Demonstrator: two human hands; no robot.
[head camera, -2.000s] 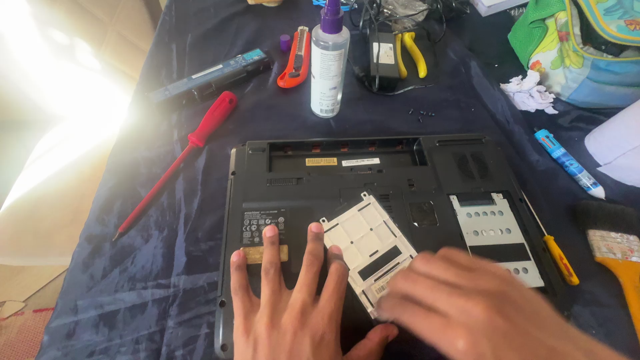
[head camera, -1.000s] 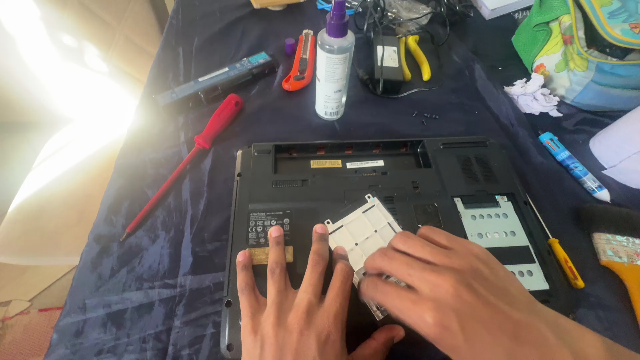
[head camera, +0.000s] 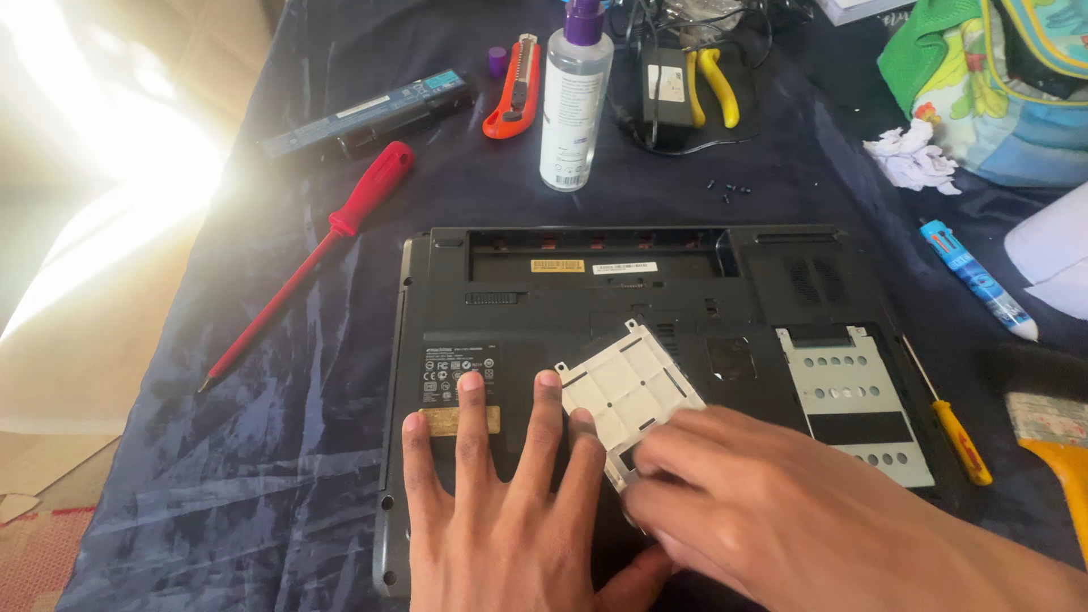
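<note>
An upturned black laptop (head camera: 527, 340) lies on dark blue cloth, its battery bay uncovered. My left hand (head camera: 514, 501) rests spread on its underside, fingertips apart, the index finger beside the edge of a pale metal drive bracket or cover (head camera: 629, 387). This piece lies slanted on the laptop. Bent fingers of my right hand (head camera: 722, 493) are at its lower end; they hide that end, and whether they grip it I cannot tell. Another metal drive bracket (head camera: 850, 382) sits in a bay at the laptop's right side.
Left of the laptop lies a red screwdriver (head camera: 297, 280). Behind are a laptop battery (head camera: 365, 110), orange box cutter (head camera: 514, 89), spray bottle (head camera: 576, 110), yellow-handled pliers (head camera: 718, 89) and several small screws (head camera: 729, 189). At right are a yellow screwdriver (head camera: 960, 438), pen (head camera: 977, 276) and brush (head camera: 1050, 433).
My right hand stays around the lower end of the metal piece, its fingers having shifted slightly. The left hand keeps its spread place on the laptop.
</note>
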